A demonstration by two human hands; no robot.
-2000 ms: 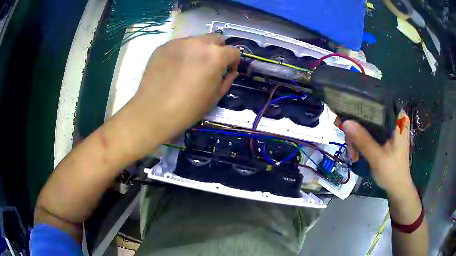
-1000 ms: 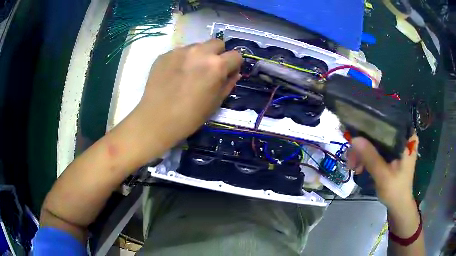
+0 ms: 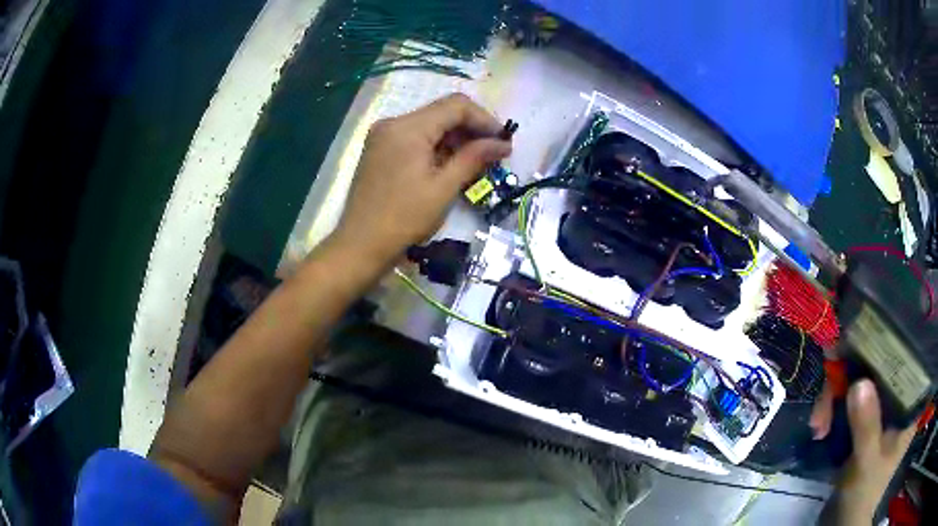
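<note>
My left hand (image 3: 417, 175) pinches a small black part (image 3: 508, 129) between thumb and fingertips, left of the white housing (image 3: 569, 416). A small circuit board with a yellow part (image 3: 480, 190) sits just below those fingertips, with dark leads running right to the black sockets (image 3: 607, 231). Whether my fingers also touch this board is unclear. My right hand (image 3: 872, 437), partly cut off by the lower right edge, holds the soldering gun (image 3: 887, 344). Its barrel (image 3: 777, 218) points up-left over the housing's right end. Blue, brown and yellow-green wires cross the housing.
A black block (image 3: 442, 261) is at the housing's left edge. Red wires (image 3: 800, 303) and black wires (image 3: 787, 354) lie right of the housing. A blue sheet (image 3: 710, 72) is behind, green wires (image 3: 422, 62) upper left, a tape roll (image 3: 876, 118) far right. A black coiled cord (image 3: 576, 452) crosses the lap.
My left hand has left the upper bay and now holds a small black part outside the housing. The gun has moved right and down in view. The housing appears tilted and farther right.
</note>
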